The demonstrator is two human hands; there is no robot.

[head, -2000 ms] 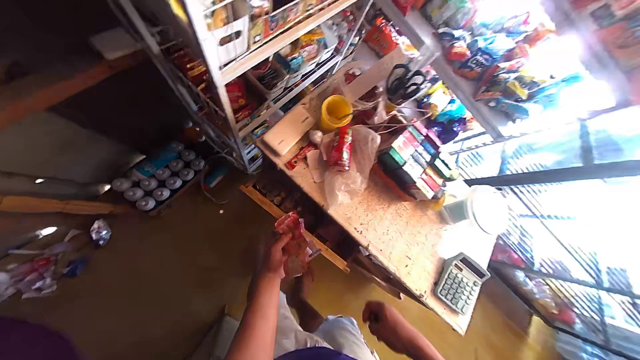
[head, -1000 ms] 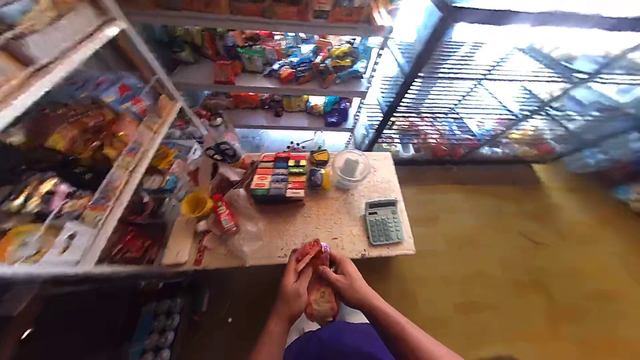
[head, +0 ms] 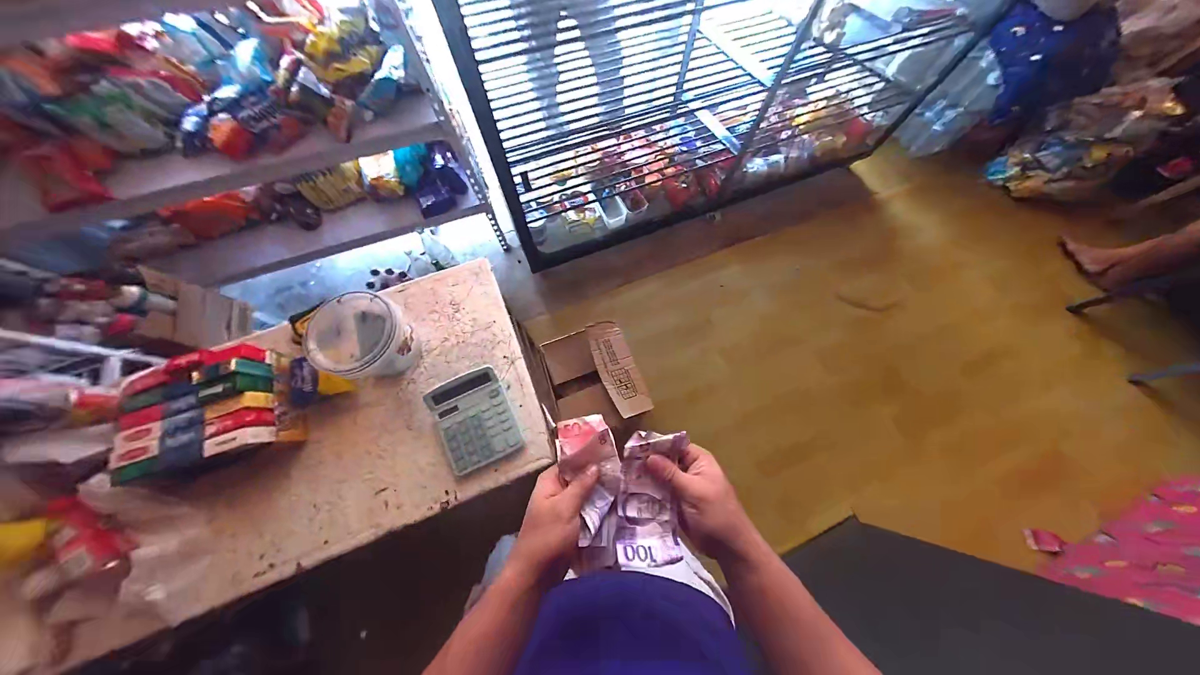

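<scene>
Crumpled banknotes are in both of my hands, just off the table's near right corner. My left hand (head: 555, 520) grips a reddish banknote (head: 586, 442) with paler notes folded beneath it. My right hand (head: 705, 495) pinches purple banknotes (head: 647, 506), the lower one marked 100. The two bunches nearly touch above my lap. Nearest to my left hand on the worn table (head: 375, 487) lies a pale green calculator (head: 474, 420). Behind it stands a white plastic tub (head: 361, 335) with a clear lid, and farther left are stacked small boxes (head: 202, 408).
An open cardboard box (head: 600, 375) stands beside the table's right end. Shelves of packaged snacks (head: 272, 103) rise at the back left, next to a black metal grille (head: 656, 122). Another person's bare foot (head: 1092, 261) rests on the floor at right, above a pink patterned cloth (head: 1139, 553).
The view has swung far to the right. My hands, apart two seconds ago with notes in the left, came together, and now each holds a separate bunch, with purple notes spread in the right.
</scene>
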